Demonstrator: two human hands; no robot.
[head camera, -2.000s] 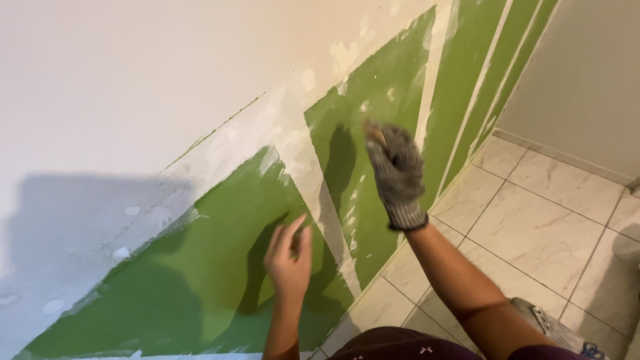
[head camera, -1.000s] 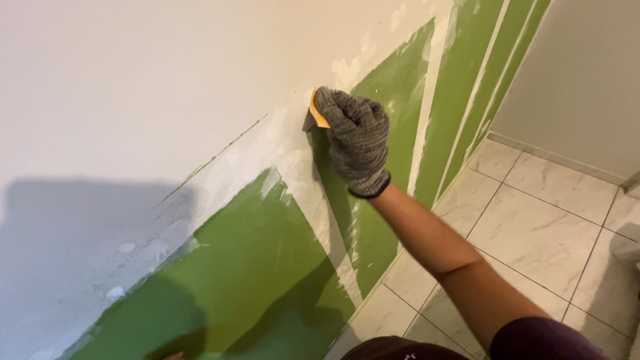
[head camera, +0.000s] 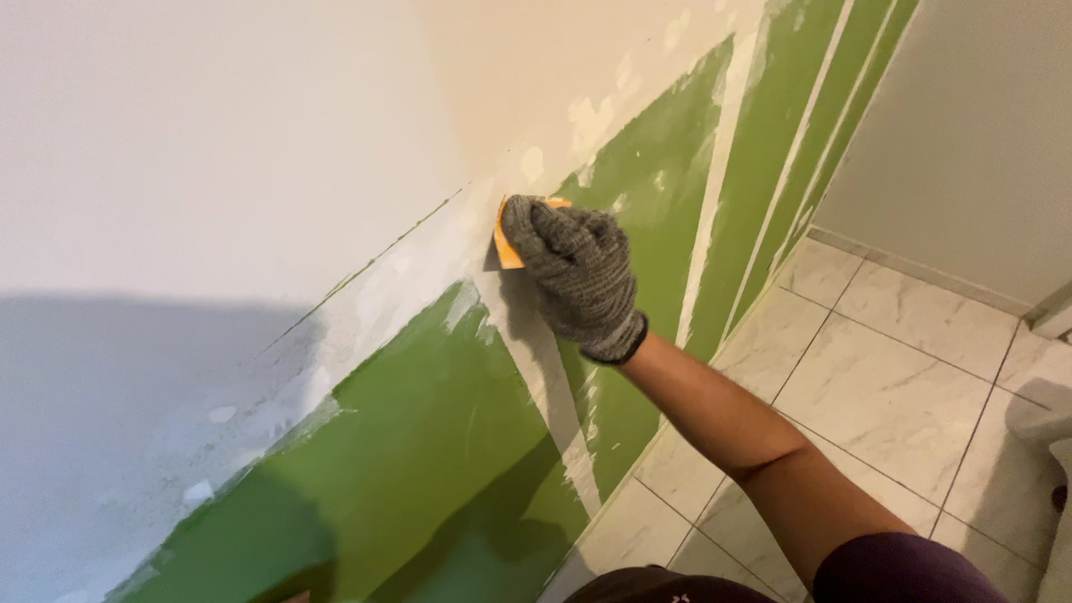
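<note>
My right hand (head camera: 578, 272), in a grey knitted work glove, grips a folded piece of orange-yellow sandpaper (head camera: 508, 244). The sheet lies against the painted wall (head camera: 402, 285), on the whitish filler band where green and white areas meet. Green painted shapes (head camera: 435, 402) with rough, patched edges spread below and right of it. A pale diagonal stripe (head camera: 536, 377) runs down from under the glove. Of my left hand, at most a sliver of skin shows at the bottom edge; what it does cannot be told.
White marble-look floor tiles (head camera: 896, 377) meet the wall's foot at the right. A plain grey wall (head camera: 963, 134) with a low skirting (head camera: 921, 276) stands beyond. Part of a white object (head camera: 1059, 469) shows at the right edge. Shadows fall over the lower wall.
My right hand has moved left and up from over the green area to the filler band. My left hand, bare and raised before the wall two seconds ago, has dropped to the bottom edge.
</note>
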